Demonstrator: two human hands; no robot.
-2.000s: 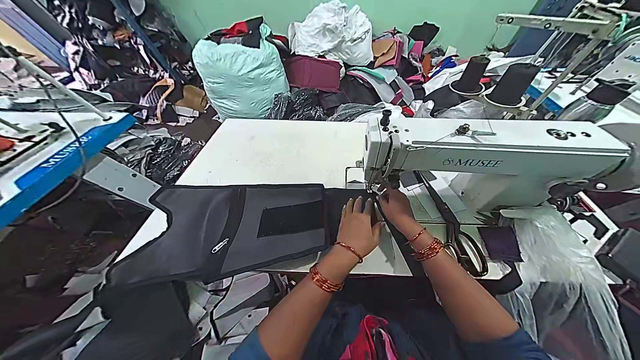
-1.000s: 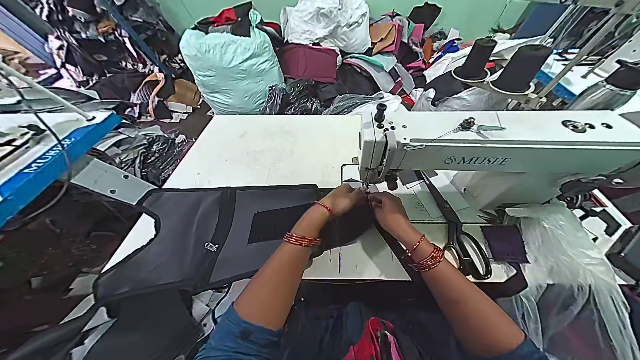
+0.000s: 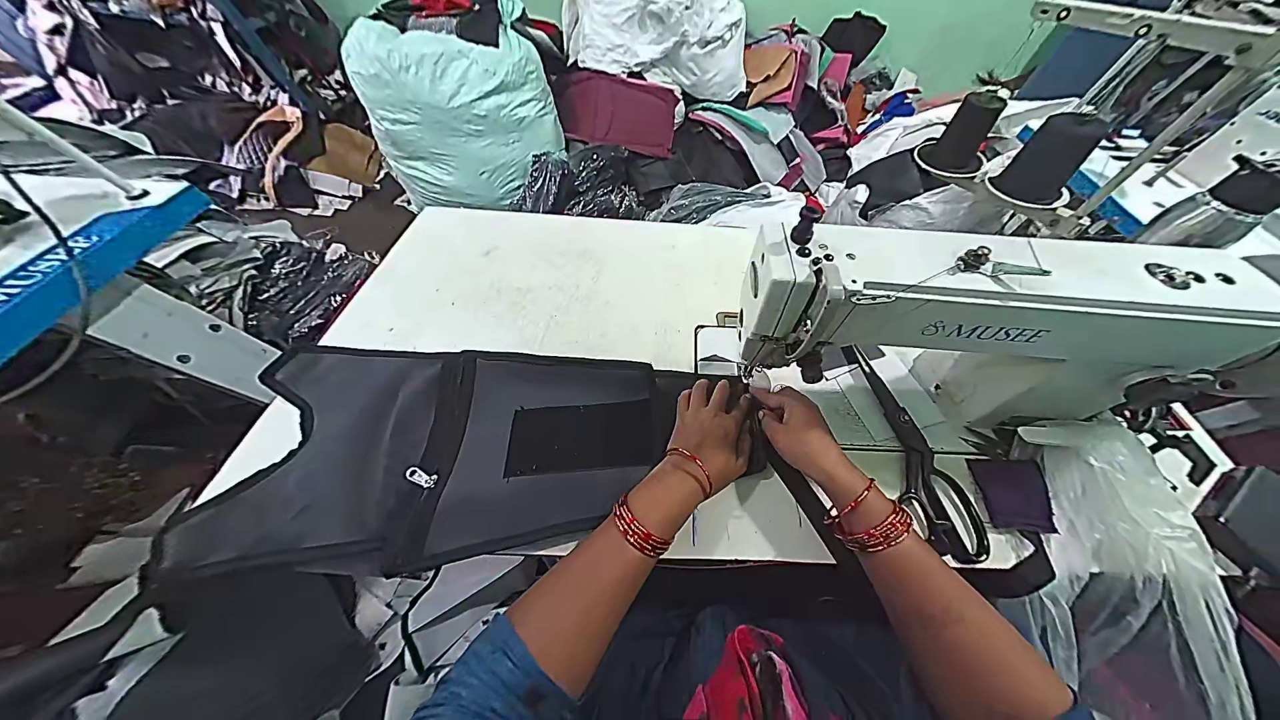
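Note:
A dark grey panel (image 3: 360,450) with black edging, a zipper (image 3: 422,478) and a black patch (image 3: 575,438) lies across the white table, its right end under the head of the sewing machine (image 3: 1000,320). My left hand (image 3: 712,430) presses flat on that end, just left of the needle area. Beside it, my right hand (image 3: 800,430) pinches a black binding strip (image 3: 810,505) close to the presser foot. The strip runs down over the table's front edge. My fingers partly hide the needle and the seam.
Black-handled scissors (image 3: 925,470) lie right of my right hand, beside a small dark fabric square (image 3: 1012,495). Clear plastic sheeting (image 3: 1130,540) hangs at the right. Black thread cones (image 3: 1050,155) stand behind the machine. A stuffed pale green sack (image 3: 455,110) and fabric scraps lie beyond the white table (image 3: 540,280).
One second ago my left fingers were bunched by the needle with the panel's end curved; now that hand lies spread on the panel, which sits flatter. My right hand stays by the presser foot.

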